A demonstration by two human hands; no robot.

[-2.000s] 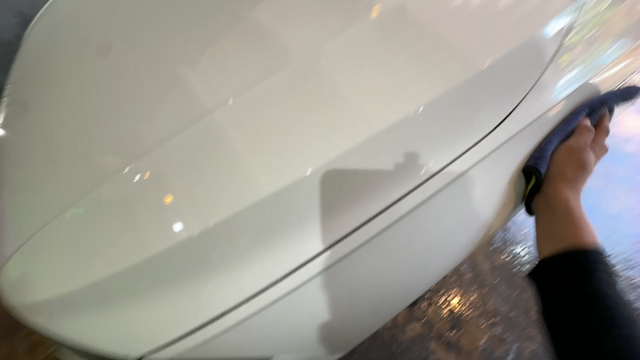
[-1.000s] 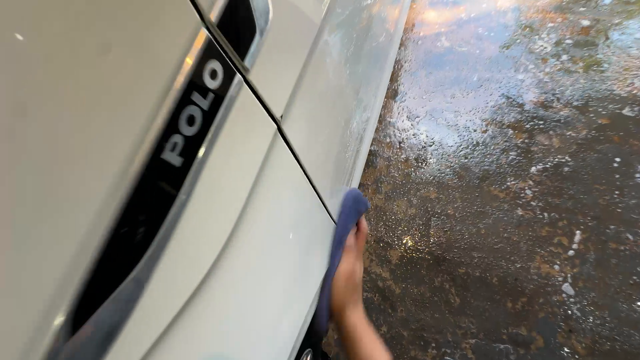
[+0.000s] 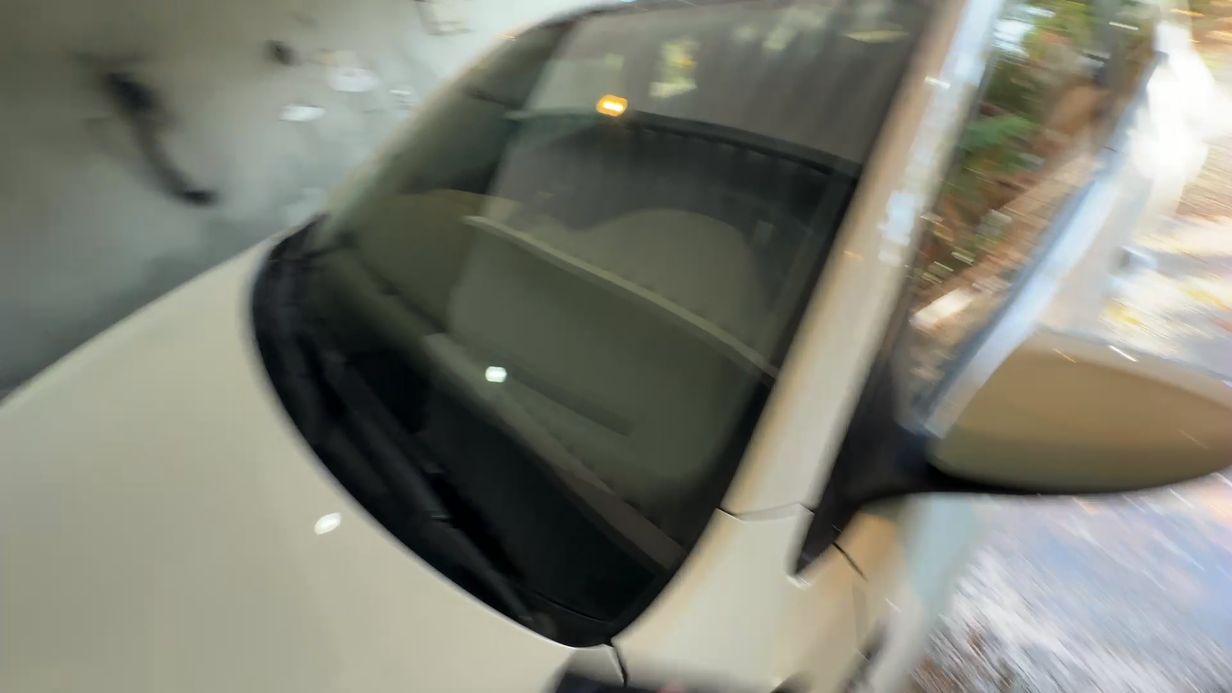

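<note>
Neither my left hand nor my right hand can be made out in the head view. The car's windshield [image 3: 577, 318] fills the middle, with reflections over the glass. A black windshield wiper [image 3: 395, 462] lies along its lower edge, beside the pale hood [image 3: 164, 500]. At the lower middle is the front fender [image 3: 751, 597], and at its bottom edge a dark, blurred shape is cut off by the frame; what it is cannot be told. No cloth can be made out.
A side mirror [image 3: 1078, 414] juts out at the right, beside the windshield pillar [image 3: 857, 269]. A stained grey wall [image 3: 115, 260] stands beyond the hood. Wet, reflective ground [image 3: 1097, 587] lies below the mirror.
The view has swung up from the car's lower side to the windshield. The hand with the blue cloth, at the lower body panel one second ago, is no longer visible.
</note>
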